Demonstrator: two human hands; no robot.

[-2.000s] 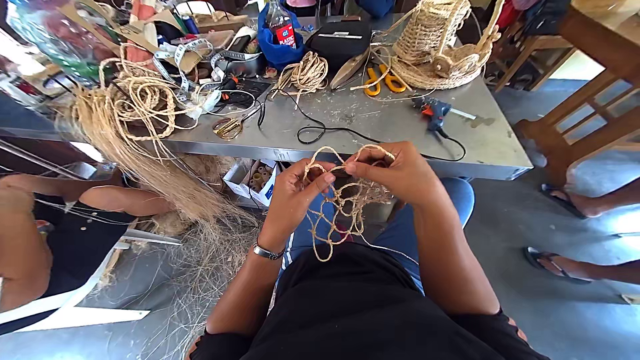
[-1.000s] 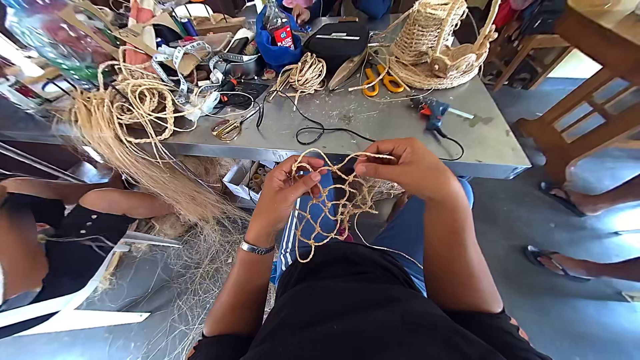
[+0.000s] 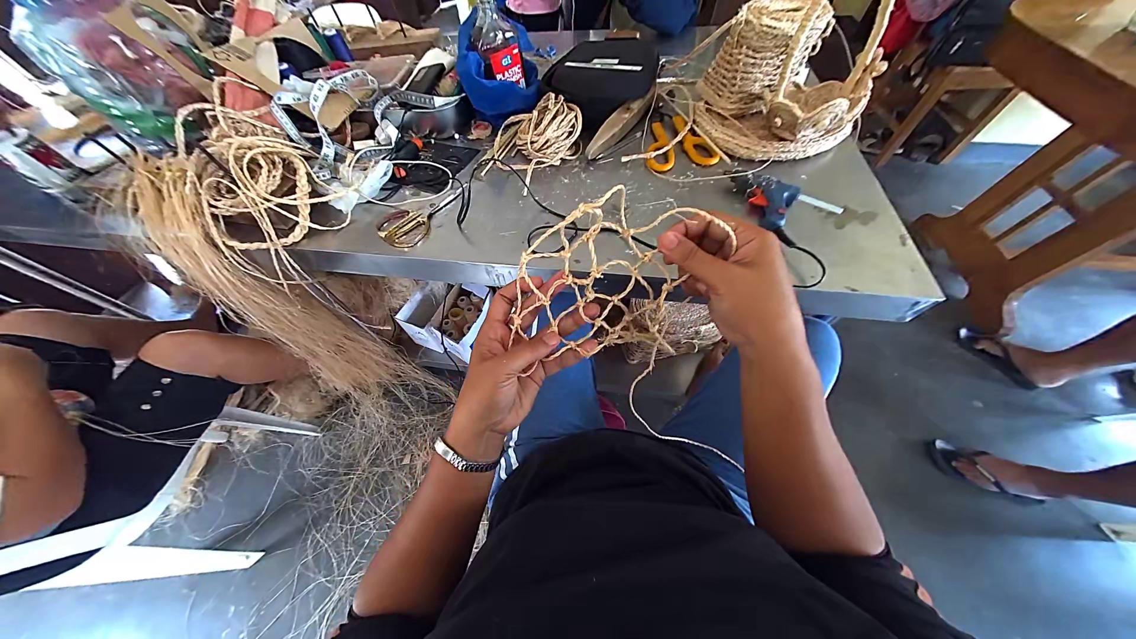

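Observation:
A knotted net of natural-fibre cord point(image 3: 593, 282) is stretched between my hands over my lap, close to the table's front edge. My left hand point(image 3: 519, 359) holds its lower left part, with fingers behind the meshes and the thumb in front. At the net's upper right, my right hand point(image 3: 723, 271) pinches a cord loop between thumb and fingers. A bunched, frayed part of the cordwork point(image 3: 650, 321) hangs below, between the hands. From it a thin loose cord point(image 3: 635, 404) runs down across my lap.
The metal table point(image 3: 852, 266) carries scissors point(image 3: 408, 226), orange-handled scissors point(image 3: 679, 146), a glue gun point(image 3: 774, 200), a cord bundle point(image 3: 546, 133), a woven basket point(image 3: 763, 89) and a bottle point(image 3: 499, 53). Raw fibres point(image 3: 231, 266) hang off its left side. A person sits at left; another person's feet are at right.
Both hands have come up slightly and the net is now spread open above my lap, where it hung down before. My left hand has shifted from the upper loops to the net's lower left.

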